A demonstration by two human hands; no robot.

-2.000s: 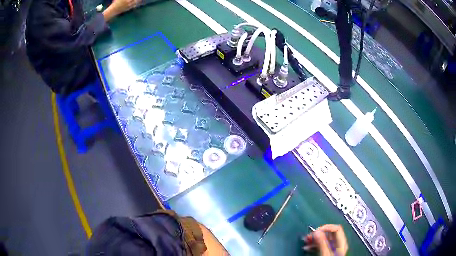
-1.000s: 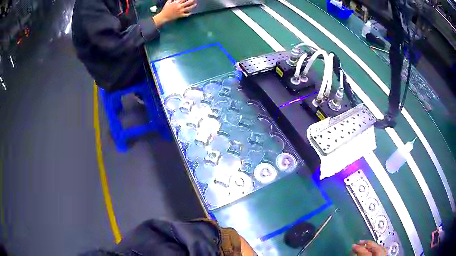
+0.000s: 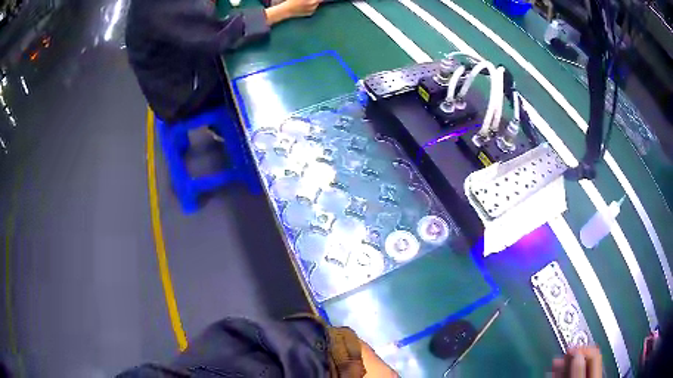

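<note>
A silver carrier plate (image 3: 558, 301) with a row of round parts lies on the green bench at lower right. The fingers of my right hand (image 3: 579, 363) are at its near end, cut off by the bottom edge; the frame does not show whether they grip it. My left sleeve (image 3: 258, 347) and bare forearm show at the bottom; my left hand is out of the picture. A clear blister tray (image 3: 354, 196) holds a few white ringed parts (image 3: 402, 245) in its near pockets. A black round disc (image 3: 452, 339) and a thin pick or brush (image 3: 476, 343) lie side by side.
A black UV unit (image 3: 413, 140) with white hoses and a perforated cover (image 3: 516, 181) stands beside the tray, a white shield (image 3: 524, 221) below it. A squeeze bottle (image 3: 600, 224) is right. Another person's arm (image 3: 243, 29) is at the far left bench edge, by a blue stool (image 3: 199, 159).
The view has swung left. The carrier plate lies farther from the violet-lit end than a second ago. My right hand has moved from beside the plates to the plate's near end.
</note>
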